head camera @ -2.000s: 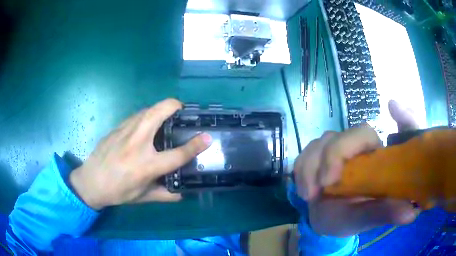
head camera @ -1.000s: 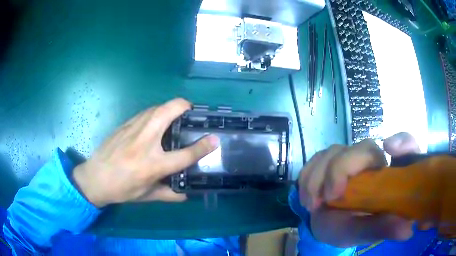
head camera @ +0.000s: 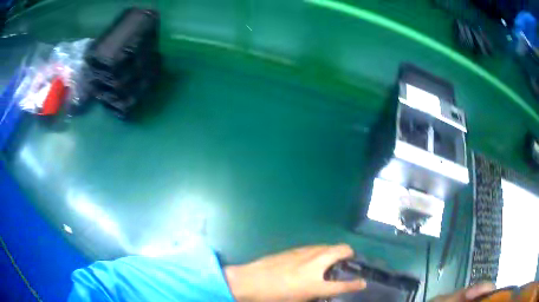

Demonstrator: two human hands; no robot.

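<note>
The black housing (head camera: 384,289) lies at the bottom edge, cut off by it, with its open frame side up. My left hand (head camera: 295,274) grips its left end, thumb over the inner face. My right hand (head camera: 473,292) is mostly cut off at the bottom right; only part of the fingers shows, against the orange electric screwdriver (head camera: 520,294). The driver's tip is out of the picture. The view is blurred.
The white and black screw feeder (head camera: 434,162) stands behind the housing. Circuit board panels (head camera: 487,224) and a white sheet (head camera: 520,236) lie at right. Stacked black housings (head camera: 127,59) and clear plastic bags with a red item (head camera: 54,94) are at far left. Thin rods lie beside the feeder.
The view has swung left and up, so the housing and both hands now sit low at the right. The stacked housings and bags have come into view. My left hand still grips the housing.
</note>
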